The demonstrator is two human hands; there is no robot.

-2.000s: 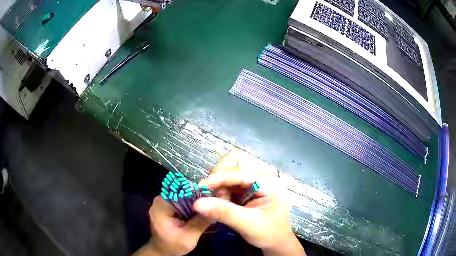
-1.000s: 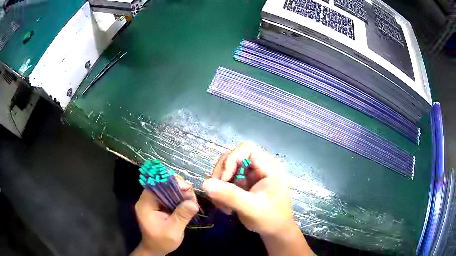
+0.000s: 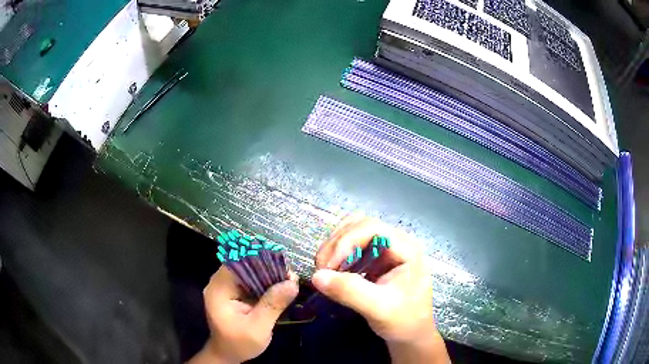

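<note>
My left hand (image 3: 245, 313) grips a thick bunch of thin purple strips (image 3: 257, 276) near their teal tips (image 3: 238, 245), which point up and are fanned out. My right hand (image 3: 381, 288), just right of it and apart from the bunch, holds a few strips whose teal tips (image 3: 377, 247) show between the curled fingers. Both hands are over the near bench edge. A thin yellow loop (image 3: 295, 322) shows below, between the hands. The lower lengths of the held strips are hidden in shadow.
On the green bench (image 3: 242, 78) lie a flat row of pale strips (image 3: 448, 170) and a darker strip pile (image 3: 470, 128) beside a stack of framed panels (image 3: 498, 92). Tweezers (image 3: 155, 102) lie near a white machine (image 3: 103, 82). A blue-purple strip (image 3: 623, 234) runs along the right edge.
The bunch's teal tips have spread from a tight cluster into a fan. More teal tips show in my right hand. The view has shifted slightly since a second ago.
</note>
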